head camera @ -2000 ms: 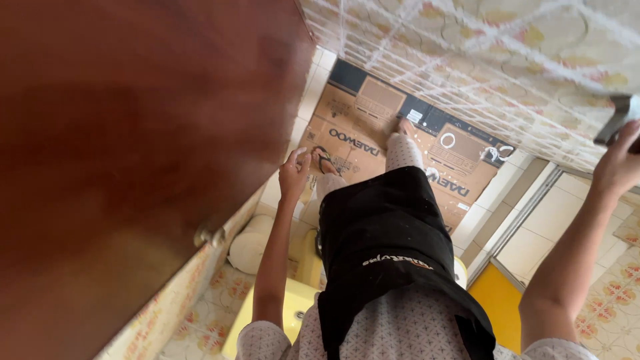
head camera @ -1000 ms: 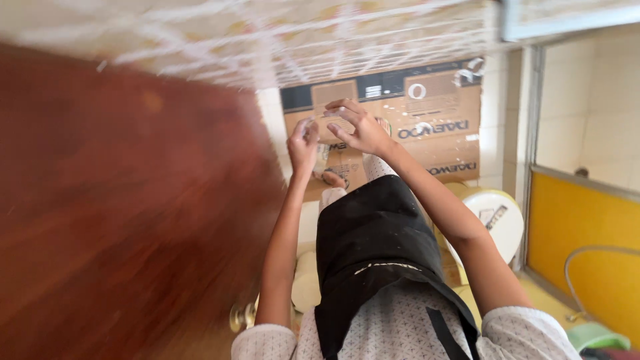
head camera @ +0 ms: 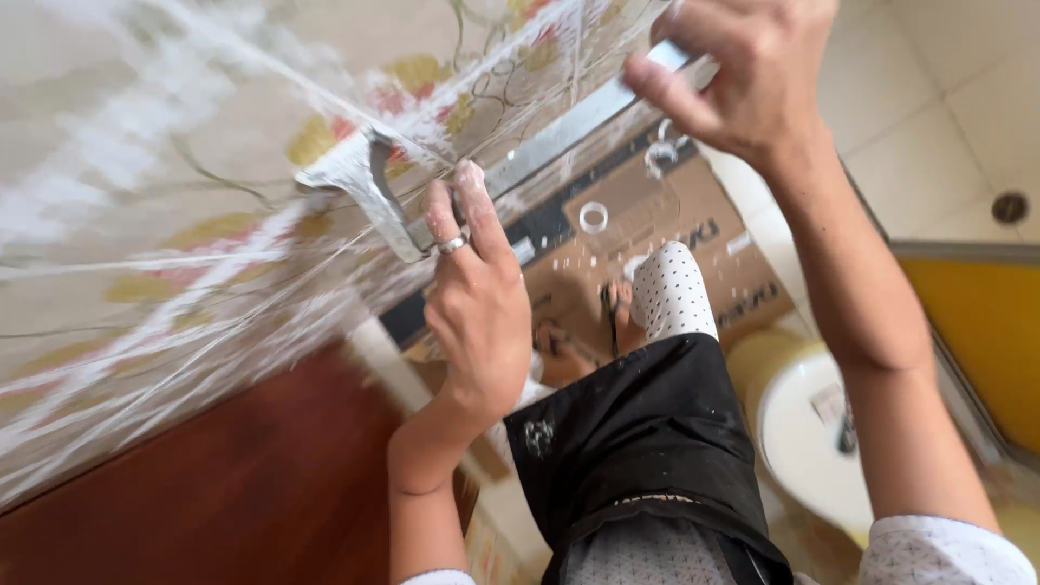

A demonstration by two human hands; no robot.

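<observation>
My left hand (head camera: 479,301), with a ring and white residue on its fingers, is raised at the patterned wall. Its fingertips touch or overlap the near end of a flat metal bar (head camera: 561,134), beside a curved metal bracket (head camera: 349,191); whether they grip it is unclear. Up and to the right, my right hand (head camera: 747,73) has its thumb and fingers around the far part of the bar, slightly blurred. White, grout-like lines and smears cover the floral wall tiles (head camera: 227,171).
Flattened cardboard (head camera: 731,276) lies on the floor below, with white bits and tape-like rings on it. A round white lid (head camera: 812,439) stands at lower right, near a yellow panel (head camera: 975,333). A reddish-brown door or panel (head camera: 268,471) fills the lower left. A floor drain (head camera: 1010,208) shows at right.
A second ago both hands were close together over the cardboard; now they are apart at the metal bar by the wall. The view has turned and moved nearer the wall.
</observation>
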